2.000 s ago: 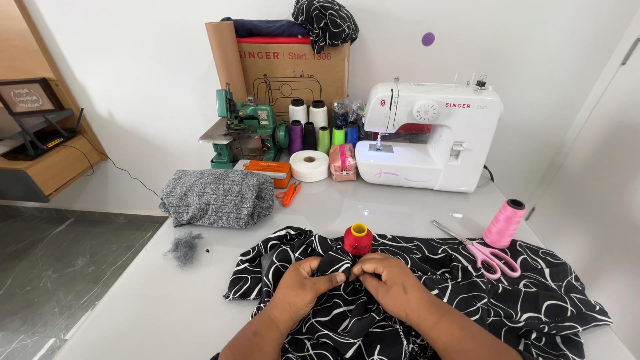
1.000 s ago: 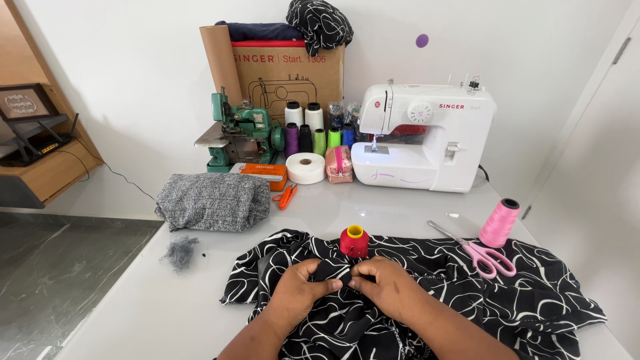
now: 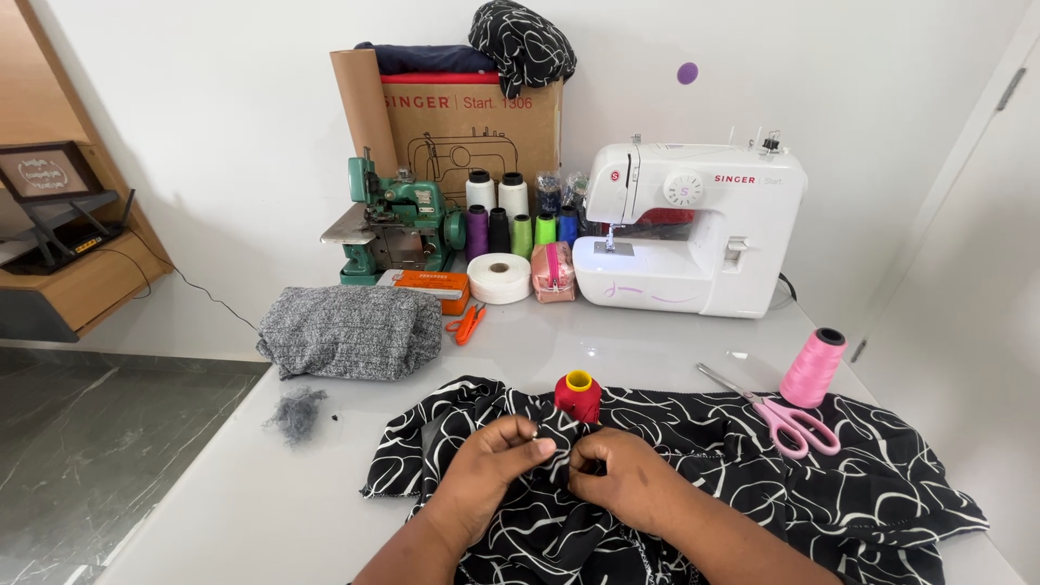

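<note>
Black fabric with white squiggly lines (image 3: 731, 487) lies across the near part of the white table. My left hand (image 3: 496, 459) pinches a raised fold of it, and a tiny shiny point, too small to identify, shows between thumb and forefinger. Just to the right, my right hand (image 3: 613, 471) grips the same fold with curled fingers; its fingertips are partly hidden. Behind the fold stands a red thread spool with a yellow core (image 3: 578, 394). Pink-handled scissors (image 3: 788, 422) rest on the fabric at the right, beside a pink thread cone (image 3: 812, 370).
A white sewing machine (image 3: 691, 227) stands at the back right, a green overlock machine (image 3: 398, 219) at the back left. Between them are several thread cones, a white tape roll (image 3: 500, 279) and a pink pouch (image 3: 553, 273). Grey folded fabric (image 3: 349, 333), orange thread snips (image 3: 466, 325) and lint (image 3: 298, 414) lie left.
The gathered fold between my hands now stands up higher, in front of the red spool. My left fingers have shifted on the fabric, and a small gap has opened between my hands.
</note>
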